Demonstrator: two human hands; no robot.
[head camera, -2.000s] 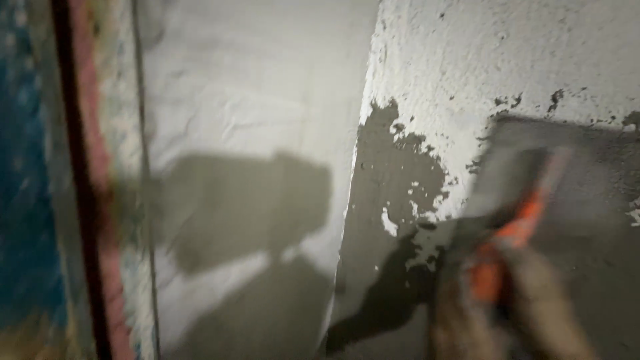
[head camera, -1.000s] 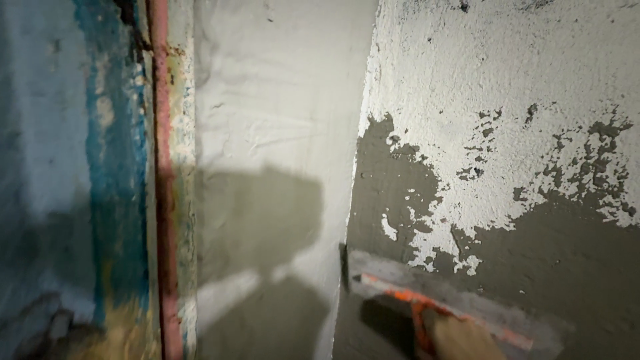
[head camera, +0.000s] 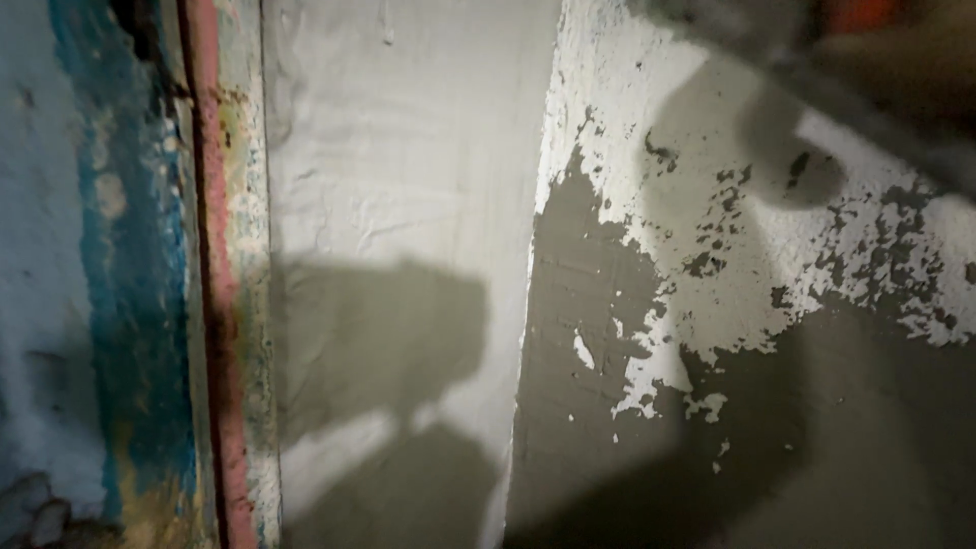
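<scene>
At the top right corner, dark and blurred, my right hand (head camera: 907, 65) is closed round the orange handle (head camera: 862, 11) of a plastering trowel. The trowel's long grey blade (head camera: 862, 110) slants down to the right across the upper wall; whether it touches the wall cannot be told. Below it, wet grey plaster (head camera: 587, 290) with a ragged upper edge covers the lower part of the rough white wall (head camera: 610, 99). A few white patches show through the grey. My left hand is out of view.
A smooth pale wall face (head camera: 404, 168) meets the plastered wall at an upright corner line. Left of it run a chipped pink and cream painted strip (head camera: 217, 252) and a worn blue-painted surface (head camera: 137, 305). Dark shadows fall over both wall faces.
My right hand and the trowel have moved up from the lower right to the top right corner. The grey plaster's ragged outline at the corner looks much the same.
</scene>
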